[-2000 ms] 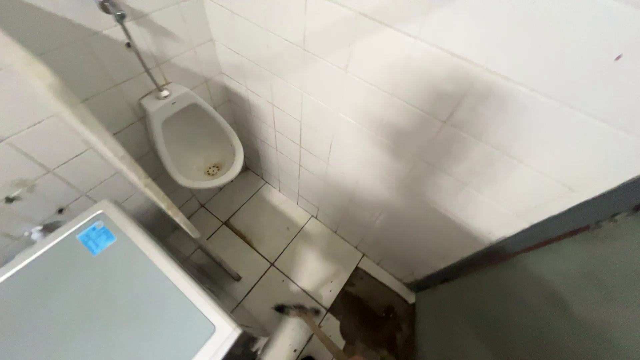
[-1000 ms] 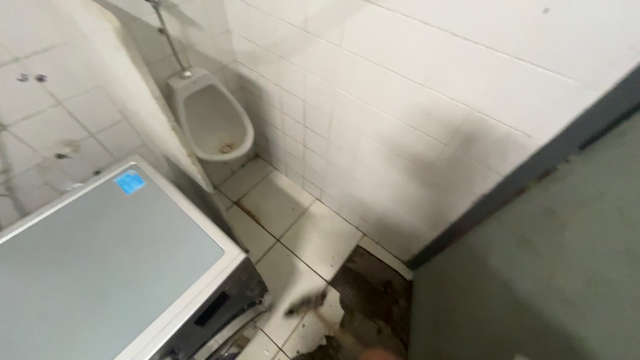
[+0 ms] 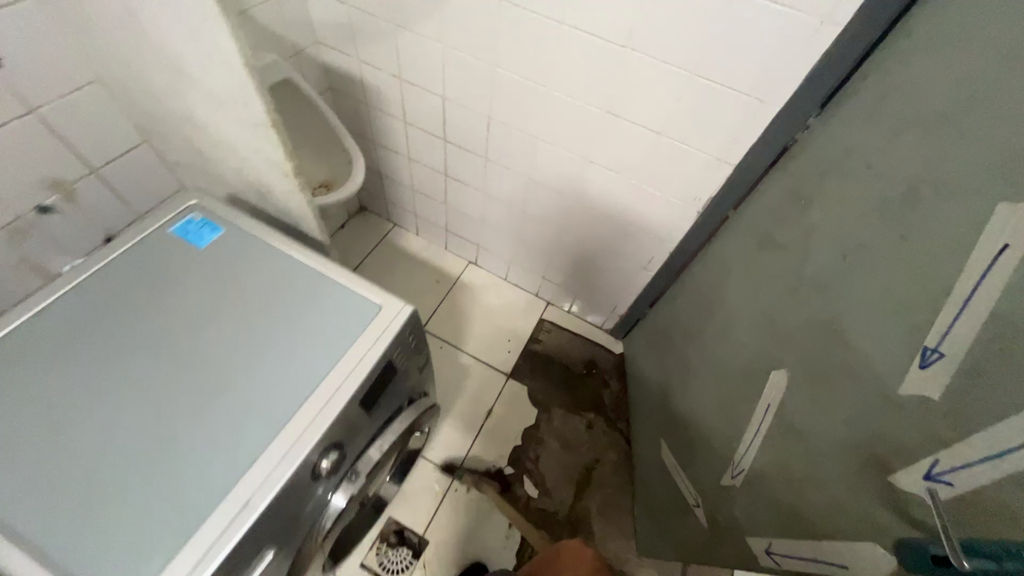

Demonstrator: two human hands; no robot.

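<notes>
At the bottom edge, what appears to be my right hand (image 3: 566, 558) closes around the wooden handle of a brush (image 3: 512, 512). Only the back of the hand shows; its fingers are hidden. The brush's dark bristle head (image 3: 472, 474) lies low over the floor tiles, at the broken edge of a dark patch of bare floor (image 3: 572, 448). A small white chip (image 3: 530, 486) is beside the handle. My left hand is out of view.
A front-loading washing machine (image 3: 192, 352) fills the left. Behind it are a partition wall (image 3: 216, 112) and a urinal (image 3: 320, 136). A floor drain (image 3: 396, 550) sits near its door. A grey-green door (image 3: 768, 264) with taped arrows (image 3: 756, 428) stands right.
The view has swung right, bringing in more of the door and its taped arrows. The urinal is now partly behind the partition. The brush remains low over the tiles beside the dark patch.
</notes>
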